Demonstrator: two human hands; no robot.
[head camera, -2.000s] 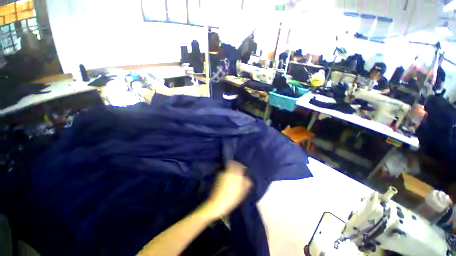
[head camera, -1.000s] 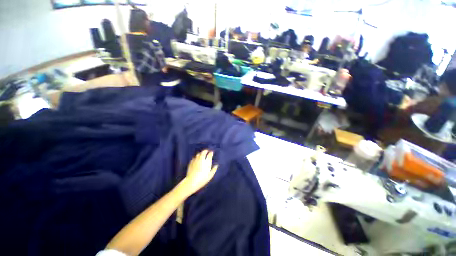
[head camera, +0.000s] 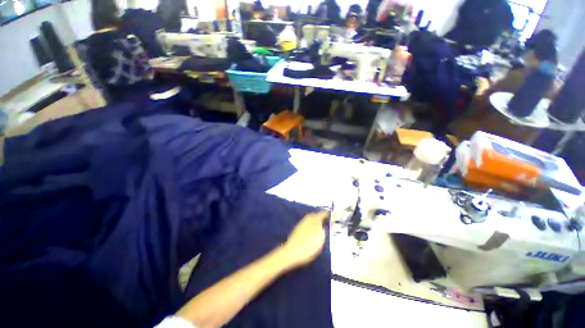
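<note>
A large rumpled dark navy garment heap (head camera: 122, 186) fills the left and lower left. A flat navy cloth panel (head camera: 276, 301) lies at its right, with a straight edge beside the machine. My left hand (head camera: 309, 238) is on this panel, its fingertips closed at the cloth's upper right edge, just left of the machine head. The fingers are slightly blurred. My right hand is not in view. The white sewing machine (head camera: 423, 214) stands at the right, its needle end (head camera: 360, 237) close to my fingertips. No cloth is seen under the foot.
A black phone (head camera: 418, 256) lies under the machine arm. An orange and white box (head camera: 503, 168) and a white thread cone (head camera: 431, 152) are behind the head. Beyond stand a wooden stool (head camera: 284, 123), a turquoise basket (head camera: 251, 80), other machines and several people.
The view has swung right and down. My left hand has moved from on top of the heap rightward to the machine, and the navy panel now lies spread further right with its edge straight.
</note>
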